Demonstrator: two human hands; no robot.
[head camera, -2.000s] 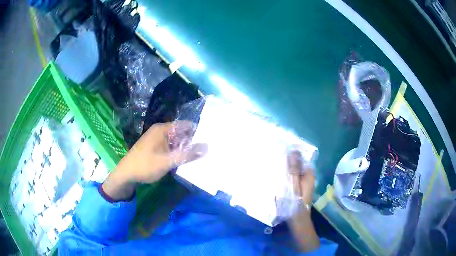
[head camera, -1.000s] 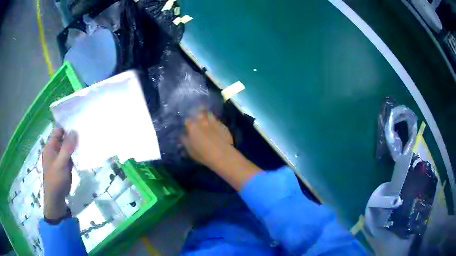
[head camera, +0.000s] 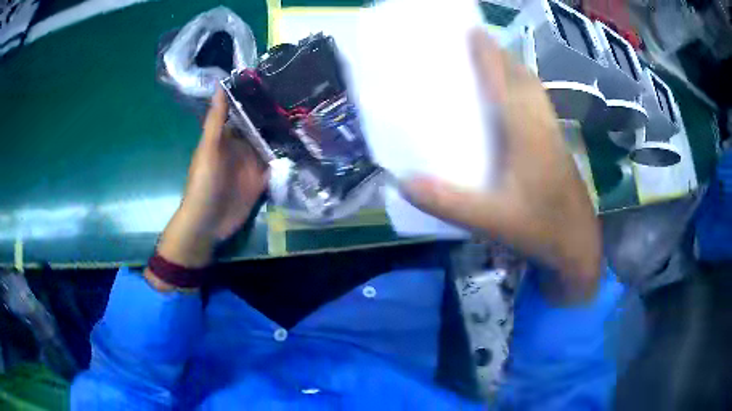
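My left hand (head camera: 229, 181) is at the left side of the open device body (head camera: 309, 120), its fingers against the pale side panel. The body shows black internals, red wires and a circuit board. My right hand (head camera: 538, 168) grips a plain white housing cover (head camera: 425, 96), blurred, with the thumb on its near face and fingers at its right edge. The cover is just right of the device body. Whether they touch I cannot tell.
A rolled clear plastic bag (head camera: 210, 54) lies on the green bench at upper left. Several grey-white units on round bases (head camera: 570, 68) stand at the right. A bin of white plates (head camera: 485, 321) is below right. The bench's front edge runs before my body.
The view has swung right from the green crate to the bench. The cover has passed from my left hand to my right hand. My left hand now holds the open device body.
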